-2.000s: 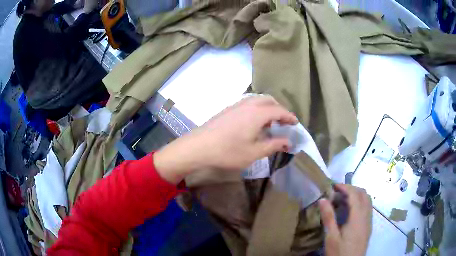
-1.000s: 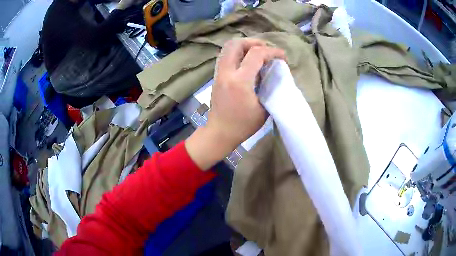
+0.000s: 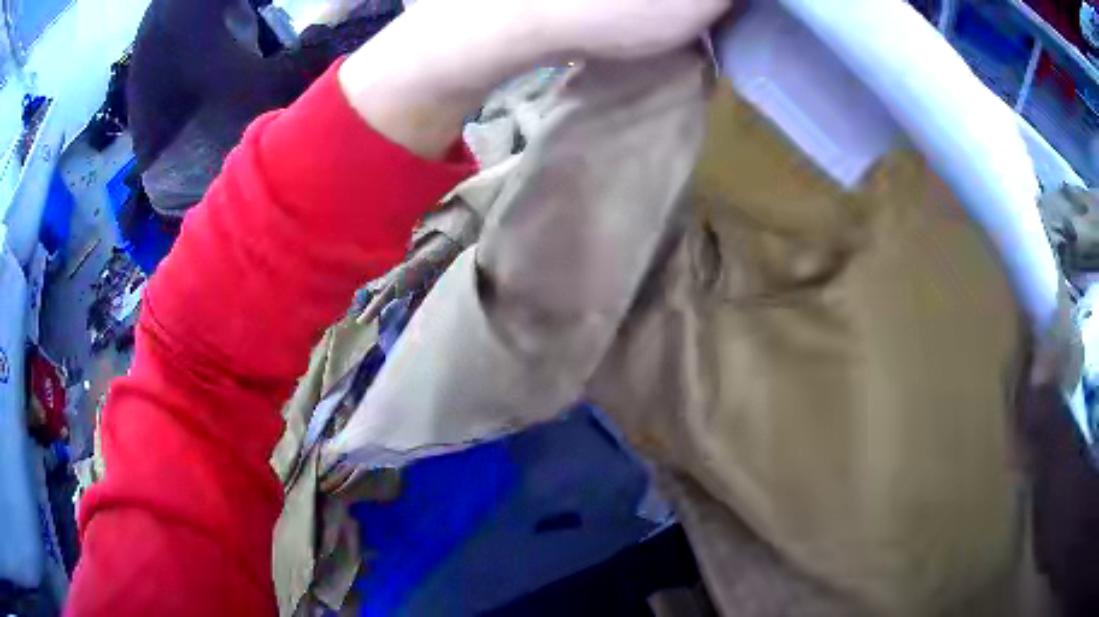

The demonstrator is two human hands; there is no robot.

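A large khaki garment hangs close in front of the camera and fills the right half of the view. A white band curves along its upper edge. A lighter khaki part hangs to the left of it. My left hand, in a red sleeve, grips the garment's top edge at the top of the view, its fingers partly cut off by the edge and blurred. My right hand is not visible. The sewing machine is hidden or out of view.
A pile of khaki and white pieces shows low at the left, partly behind the red sleeve. Blue cloth lies below the garment. A person in dark clothing is at the upper left.
My left hand has lifted the garment up and close to the camera, so it covers the table. My right hand, seen two seconds ago, is no longer visible.
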